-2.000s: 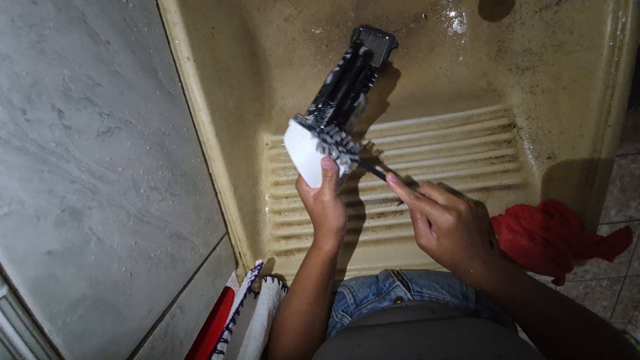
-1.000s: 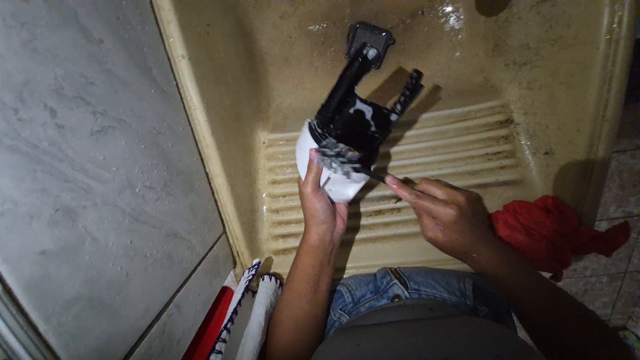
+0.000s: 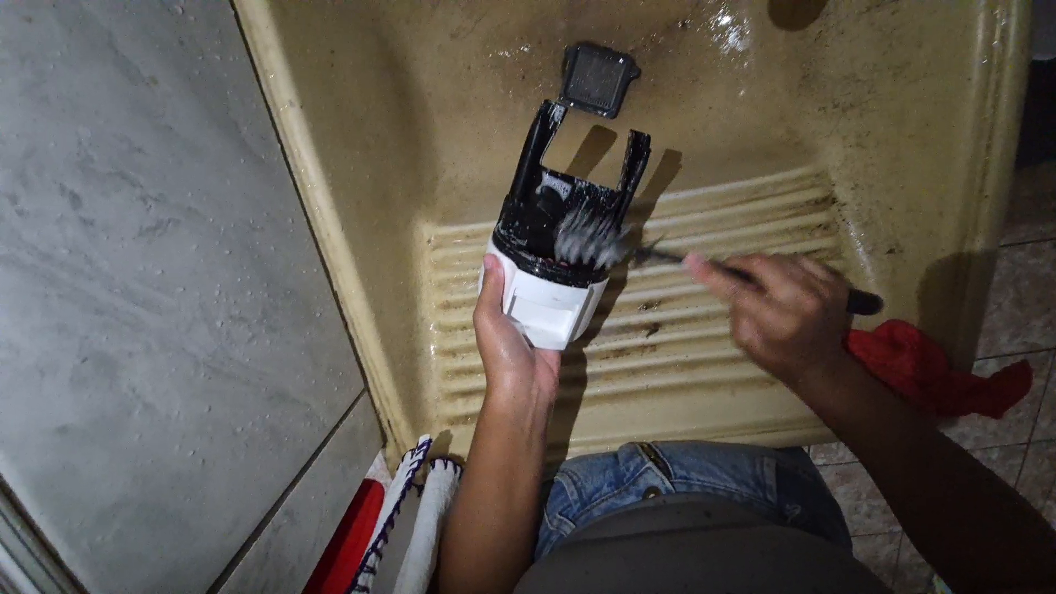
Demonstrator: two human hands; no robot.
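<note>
My left hand grips the white end of a black-and-white plastic appliance part, whose two black prongs point away from me over the laundry sink. A dark-handled brush is in my right hand, which comes from the right. The brush's pale, blurred bristles lie against the black inside of the part, beside its rim. Suds or white streaks show on the black plastic. Just beyond the prongs, a small dark square plastic piece rests on the sink floor.
The beige sink's ribbed washboard lies beneath my hands. A red cloth hangs over its right front edge. Grey tiled wall borders the left side. White cloths with stitched edges and something red are at the lower left.
The part in my left hand has turned, so its two prongs and open inside now face up. The brush has shifted along it from the white end onto the black inside.
</note>
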